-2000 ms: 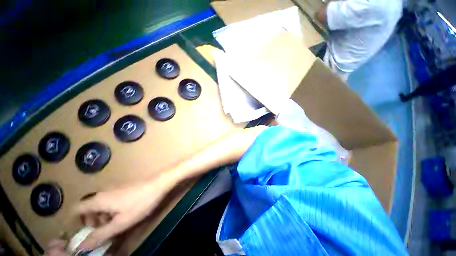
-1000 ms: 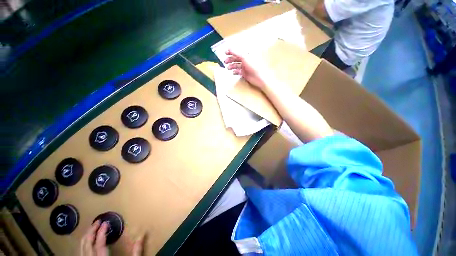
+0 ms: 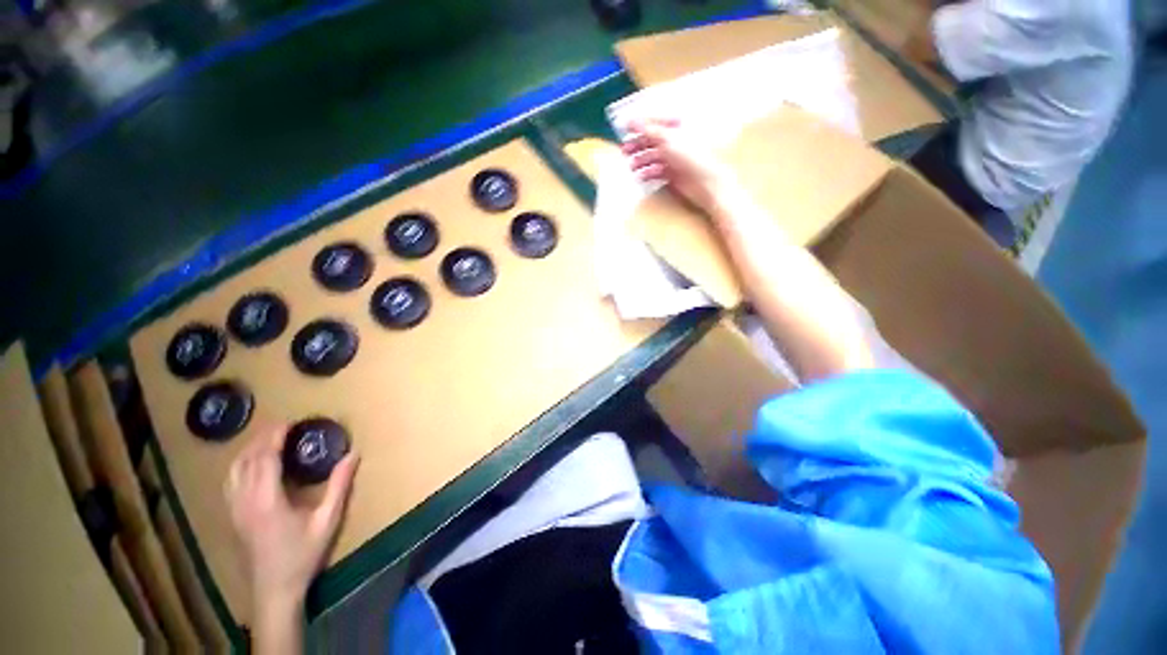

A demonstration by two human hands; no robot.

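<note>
Several black round caps with light outline logos (image 3: 324,347) lie in rows on the tan cardboard mat (image 3: 448,384). One more black cap (image 3: 316,448) is at the near left of the rows, logo side up. My left hand (image 3: 284,502) has its thumb and fingers on either side of this cap and grips its edge at the mat. My right hand (image 3: 676,164) is over the white sheet (image 3: 768,83) beside the carton, its fingers slightly bent and apart, with nothing visible in it.
A large open brown carton (image 3: 985,320) stands at the right. Upright cardboard pieces (image 3: 96,435) are at the left. The dark green conveyor (image 3: 422,64) with a blue edge runs behind the mat. A person in white (image 3: 1043,90) is at the upper right.
My right arm has moved from the near left of the mat to the white sheet. A cap now lies between my left fingers and thumb. The view has shifted, showing more of the left side.
</note>
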